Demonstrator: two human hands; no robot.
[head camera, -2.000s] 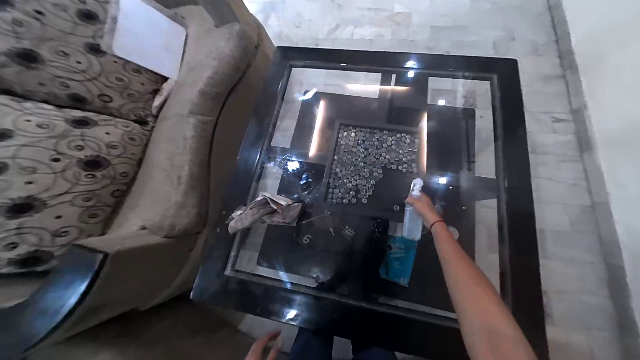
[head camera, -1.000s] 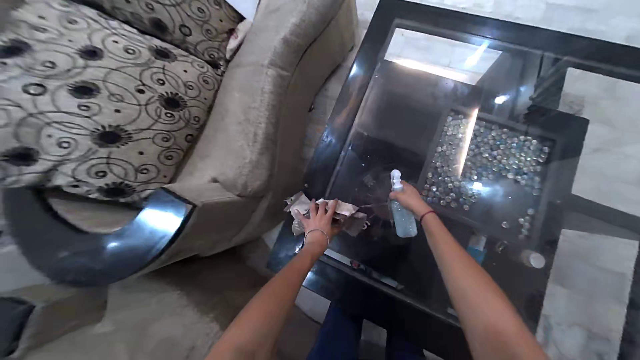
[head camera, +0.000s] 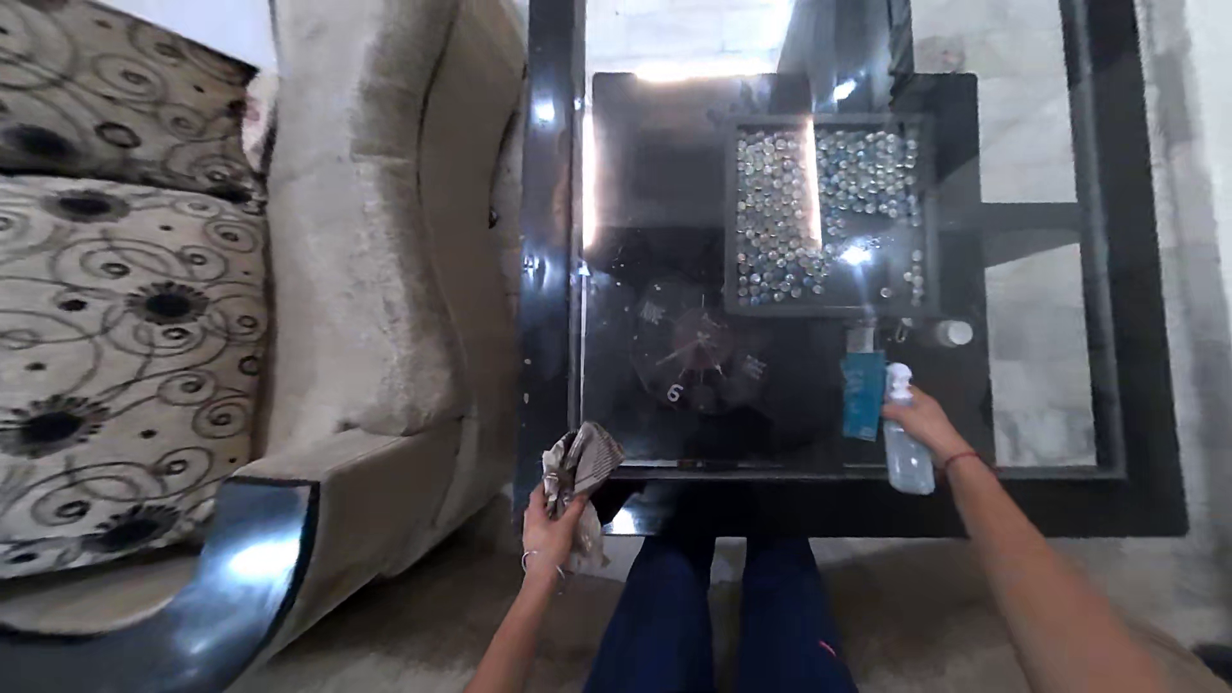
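My left hand (head camera: 553, 529) grips a crumpled striped cloth (head camera: 583, 464) at the near left corner of the black-framed glass table (head camera: 962, 500). My right hand (head camera: 919, 419) is closed around the neck of a clear spray bottle (head camera: 909, 462) with a white top, over the near right part of the table. Just left of the bottle is a blue packet (head camera: 864, 395). A clock face with hands and numerals (head camera: 697, 351) shows at the glass between my hands; whether it is under the glass or a reflection, I cannot tell.
Many glass beads (head camera: 780, 212) lie in a square dark tray (head camera: 929, 217) beyond my hands. A small white-capped container (head camera: 955, 333) is right of the packet. The armrest (head camera: 356, 221) of a patterned sofa (head camera: 144, 385) stands close along the table's left side.
My left hand, flat on the cloth one second ago, now holds it bunched at the table's corner. My right hand with the bottle has moved away from the cloth, to the right. The view has shifted.
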